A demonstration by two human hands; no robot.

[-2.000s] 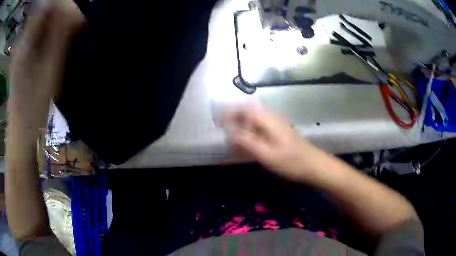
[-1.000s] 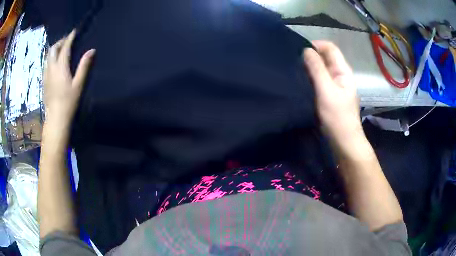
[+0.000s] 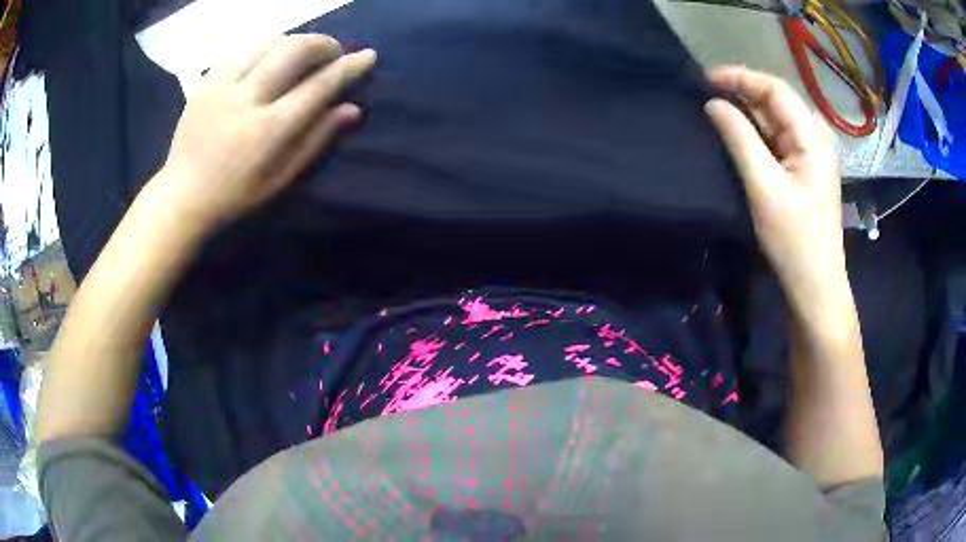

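Note:
A large black garment panel (image 3: 508, 127) is spread over the table's front and hangs toward my lap. My left hand (image 3: 265, 116) lies on the upper left of the panel, palm down with the fingers slightly bent, beside a white piece (image 3: 233, 37). It does not visibly grip the cloth. My right hand (image 3: 779, 138) holds the panel's right edge between thumb and fingers. The needle area is out of view.
Scissors with red and yellow-orange handles (image 3: 832, 74) lie right of the panel on the pale table (image 3: 741, 42). A blue packet (image 3: 924, 106) is at the far right. A shiny, crumpled white area (image 3: 27, 169) shows at the far left.
My left hand has moved from the panel's left side to the right, onto the cloth. My right hand has moved slightly right with the cloth edge. The white piece now shows at the top left.

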